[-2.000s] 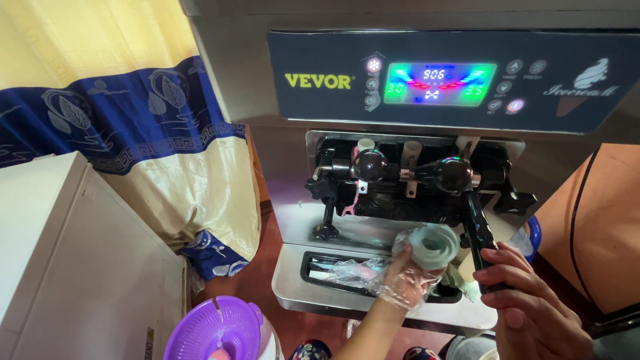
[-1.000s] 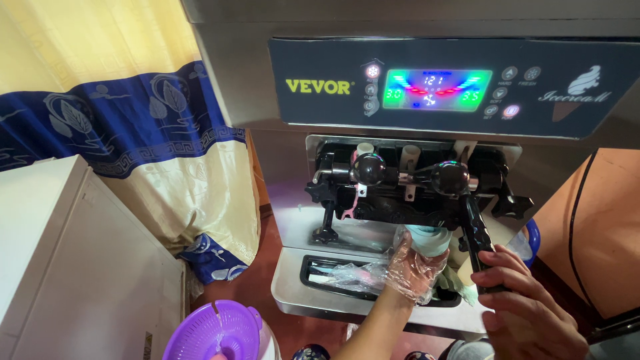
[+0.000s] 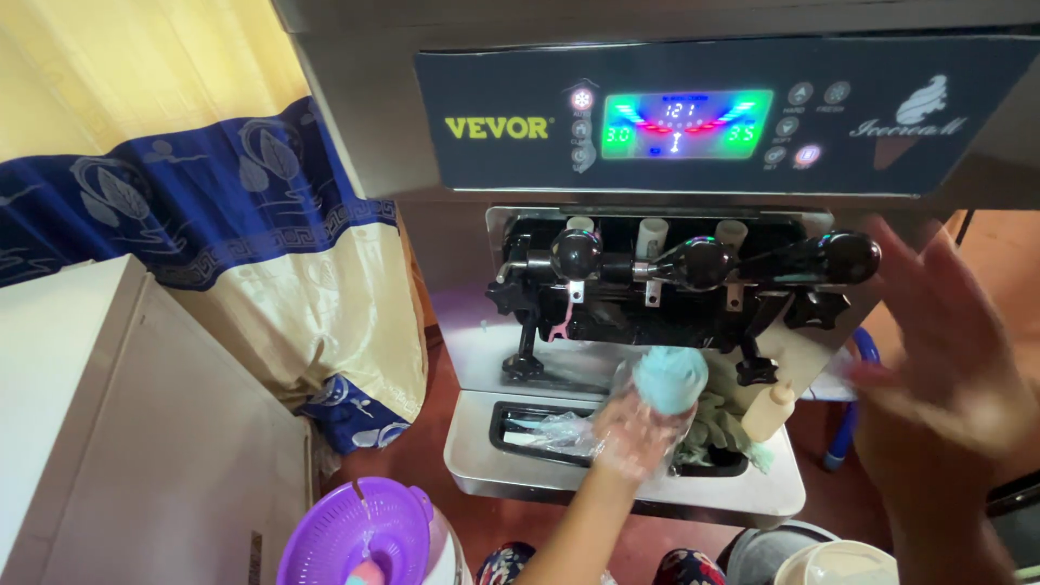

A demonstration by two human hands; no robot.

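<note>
A VEVOR soft-serve ice cream machine (image 3: 682,357) fills the middle of the view. My left hand (image 3: 638,431), in a clear plastic glove, holds a swirl of pale blue soft-serve ice cream (image 3: 671,380) below the dispensing head; its cup or cone is hidden by the hand and glove. My right hand (image 3: 946,357), bare and blurred, is raised with fingers spread beside the right lever (image 3: 821,258), holding nothing. The middle lever (image 3: 695,262) and left lever (image 3: 577,255) have round black knobs. A lit display (image 3: 687,124) is on the panel above.
The drip tray (image 3: 479,455) bears plastic wrap, a greenish cloth (image 3: 715,426) and a squeeze bottle (image 3: 769,413). A purple plastic strainer (image 3: 325,528) is at lower left, tubs (image 3: 837,565) at lower right. A white cabinet (image 3: 203,422) and a curtain (image 3: 268,171) border the left.
My right hand has let go of the right lever, which has swung up from its lowered position. Pale blue ice cream now stands swirled in my left hand, which has come down slightly from the dispensing head.
</note>
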